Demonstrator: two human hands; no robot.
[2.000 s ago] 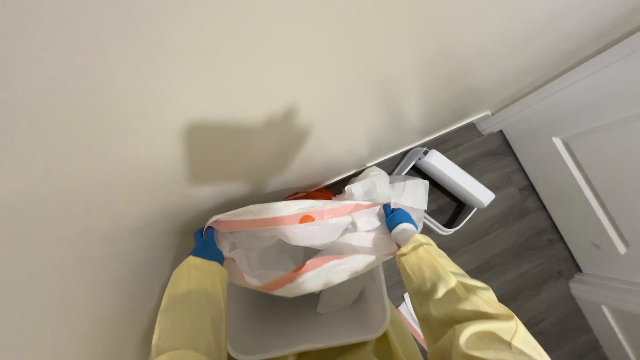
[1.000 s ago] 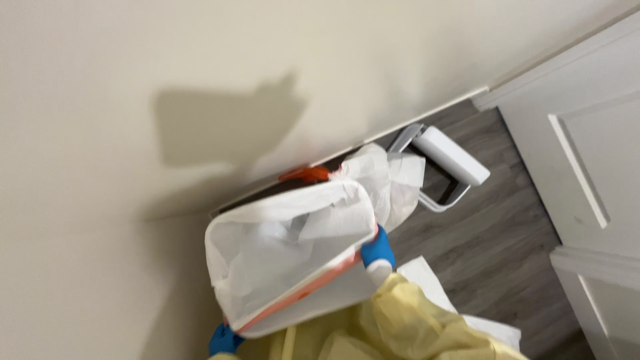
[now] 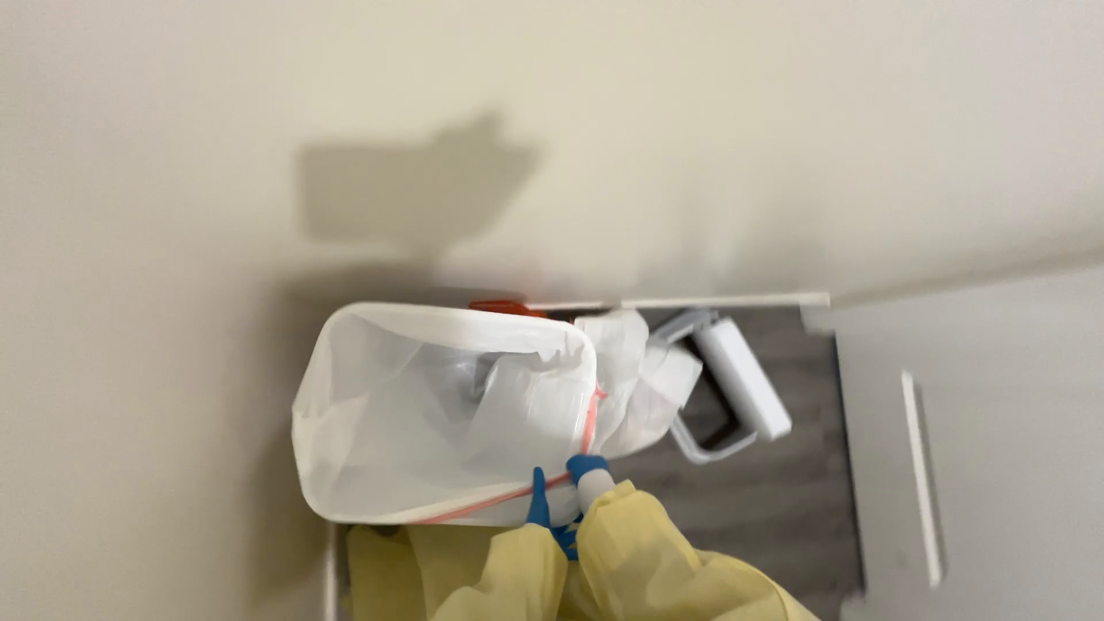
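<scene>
A white trash bin [image 3: 315, 466] stands below me, lined with a white plastic bag [image 3: 414, 405] that is folded over its rim. The bag's pink drawstring [image 3: 496, 500] runs along the near rim and the right corner. At that corner my right hand [image 3: 589, 470], in a blue glove, grips the bag's edge and drawstring. My left hand [image 3: 542, 504], also gloved in blue, is close beside it at the near rim; one finger points up, and its grip is partly hidden. Yellow sleeves cover both arms.
Crumpled white plastic [image 3: 634, 379] lies against the bin's right side, with a red item [image 3: 509, 308] behind the bin. A white and grey bin lid frame [image 3: 746, 379] rests on the grey wood-look floor [image 3: 776, 509]. A beige wall and a white panelled door [image 3: 983, 431] border the floor.
The bag, held spread above the bin two seconds ago, is now around its rim. My left hand has moved from the bin's left side to beside my right hand.
</scene>
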